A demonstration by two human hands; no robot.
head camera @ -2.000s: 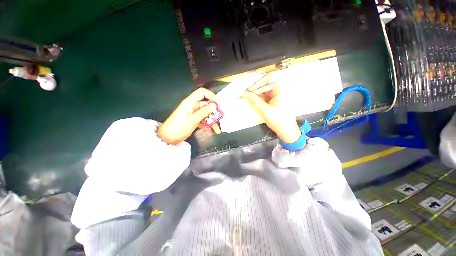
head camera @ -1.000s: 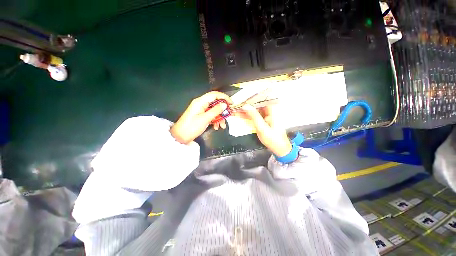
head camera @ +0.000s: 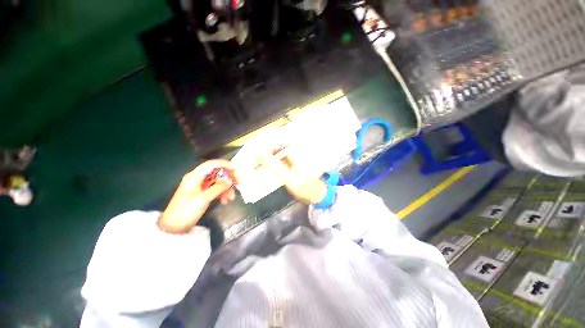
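My left hand [head camera: 192, 194] holds a small red-rimmed unit [head camera: 219, 179] between thumb and fingers, at the left edge of the white sheets. My right hand [head camera: 296, 177] is over the white sheets [head camera: 327, 131], a little right of the unit and apart from it. Its fingertips are bent together, but glare washes them out, and whether they hold a thin tool cannot be told. A bright blue strap [head camera: 329, 190] is round my right wrist. The inside of the unit is blurred.
The black fixture [head camera: 224, 96] with a yellowish front edge stands beyond the sheets. A blue looped cord [head camera: 373, 136] lies right of them. A clear tray [head camera: 458, 70] with orange-black parts is at the upper right. A person's sleeve [head camera: 545, 128] is at far right, above labelled cartons [head camera: 484, 268].
The view has turned and shifted right, showing more of the tray and cartons. My right hand has drawn away from the unit. My left hand still holds it.
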